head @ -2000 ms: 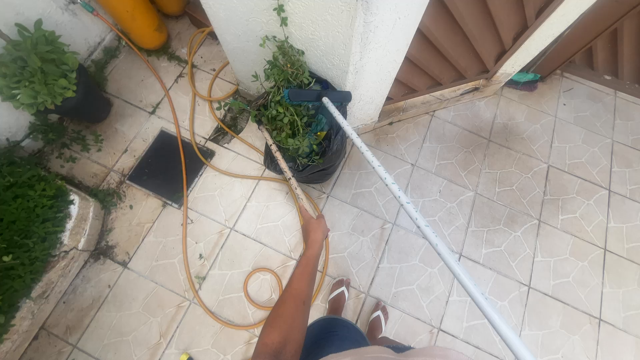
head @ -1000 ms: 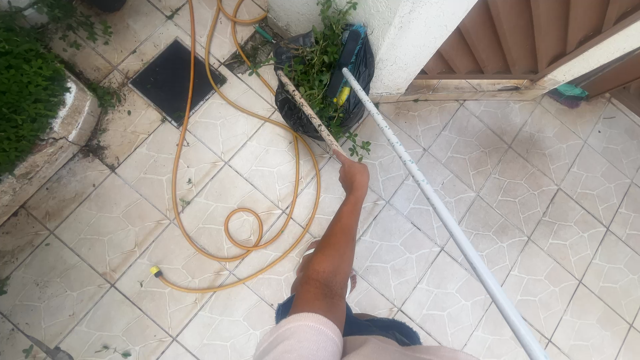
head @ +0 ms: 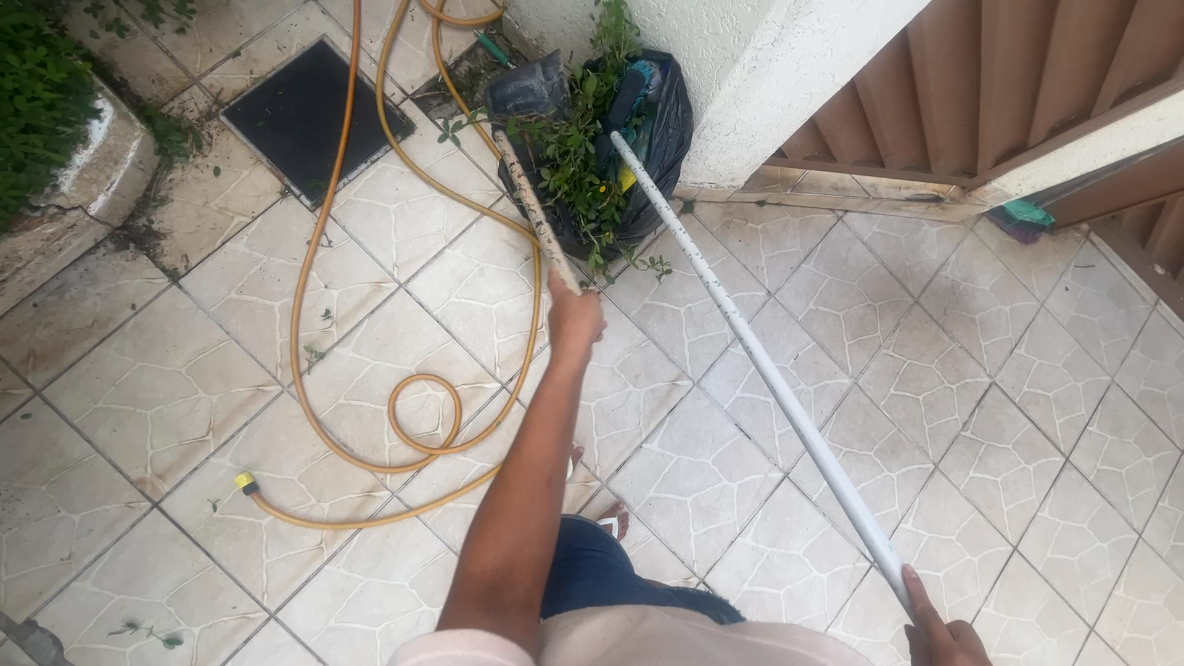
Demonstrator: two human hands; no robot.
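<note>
My left hand (head: 575,324) grips the worn wooden handle of a dustpan (head: 529,91), whose dark pan is at the left side of a black plastic bag (head: 671,139). Leafy green cuttings (head: 592,148) fill the bag's mouth and spill over its front. At the lower right, my right hand (head: 939,629) is closed around the white pole of a broom (head: 777,379). The broom's dark head (head: 627,97) lies over the right part of the bag, against the cuttings. Something yellow shows beside the pole's top end.
A yellow-orange hose (head: 301,342) loops over the tiled floor left of my arm. Beyond it are a dark square floor cover (head: 310,120) and a planter's edge (head: 120,166). A white wall (head: 749,92) and brown gate (head: 925,83) stand behind. A green-and-purple brush head (head: 1025,217) lies by the gate.
The dustpan, its pan hidden two seconds ago, now shows at the bag's left side. The broom head has turned over the bag. My right hand has come into view on the pole.
</note>
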